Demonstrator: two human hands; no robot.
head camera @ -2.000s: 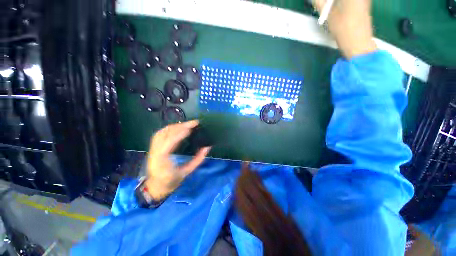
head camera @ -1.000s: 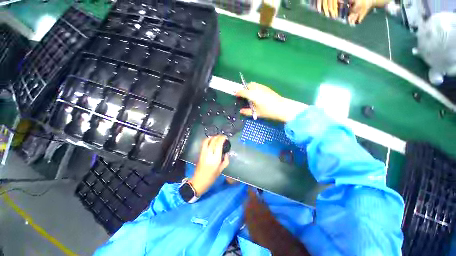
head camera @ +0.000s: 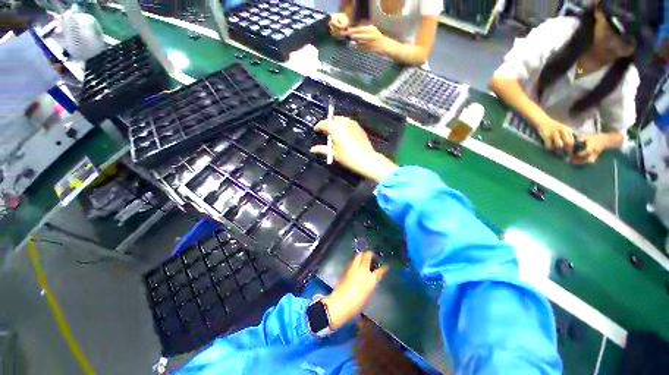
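My right hand (head camera: 351, 149) is over the far part of the large stacked black blister tray (head camera: 275, 187), with the thin silver tweezers (head camera: 330, 132) held upright in it. Whether the hand also holds a part is too small to tell. My left hand (head camera: 356, 288) is low on the green bench by the tray's right side, its fingers at a round black part (head camera: 375, 262). Other black parts lie dimly beside it. The blue dot sheet is mostly hidden by my right sleeve.
More black trays stand at the far left (head camera: 121, 77) and lower left (head camera: 209, 289). Two people work across the green conveyor (head camera: 506, 198), which carries scattered black parts. A bottle (head camera: 466, 122) stands on its far edge. A grey floor with a yellow line lies at left.
The view has turned left and up, showing the trays and people opposite. My right hand has moved from beside the dot sheet to over the big tray. My left hand stays low on the bench.
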